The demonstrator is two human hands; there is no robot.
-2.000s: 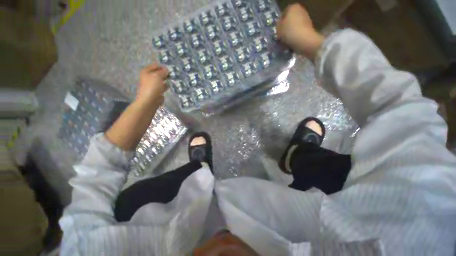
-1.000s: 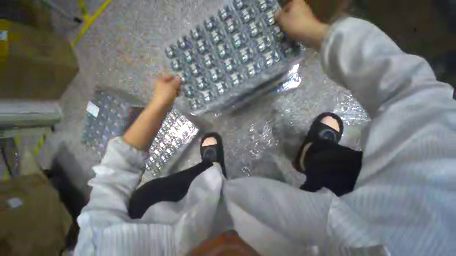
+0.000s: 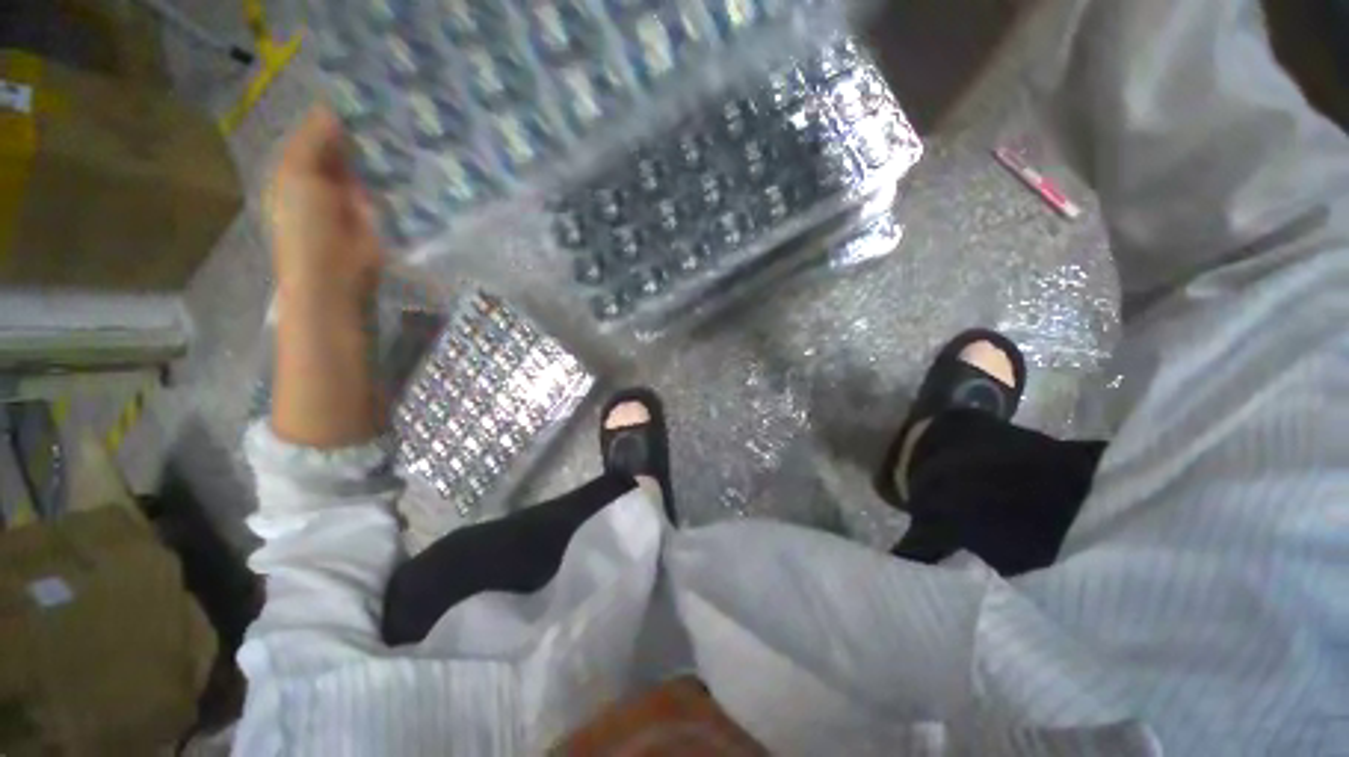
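Note:
My left hand point(image 3: 321, 192) grips the left edge of a raised blister tray point(image 3: 503, 89) filled with small metal components; the tray is blurred and cut off by the top edge. My right hand is out of the picture; only its sleeve shows at the upper right. Below the raised tray, a tray stack point(image 3: 740, 185) of filled trays lies on the floor, partly covered by it. A second group of filled trays point(image 3: 481, 399) lies at the lower left, partly hidden behind my left forearm.
A pink-red and whitish stick point(image 3: 1039, 181) lies on the floor at the right. Crinkled clear plastic point(image 3: 740, 422) lies around my sandals point(image 3: 633, 429). Cardboard cartons point(image 3: 126, 192) stand at the left. A yellow bar point(image 3: 264, 74) shows at the upper left.
The top tray has come up off the stack and moved left and towards the camera, uncovering filled trays below. My left hand moved left with it. My right hand has left the picture.

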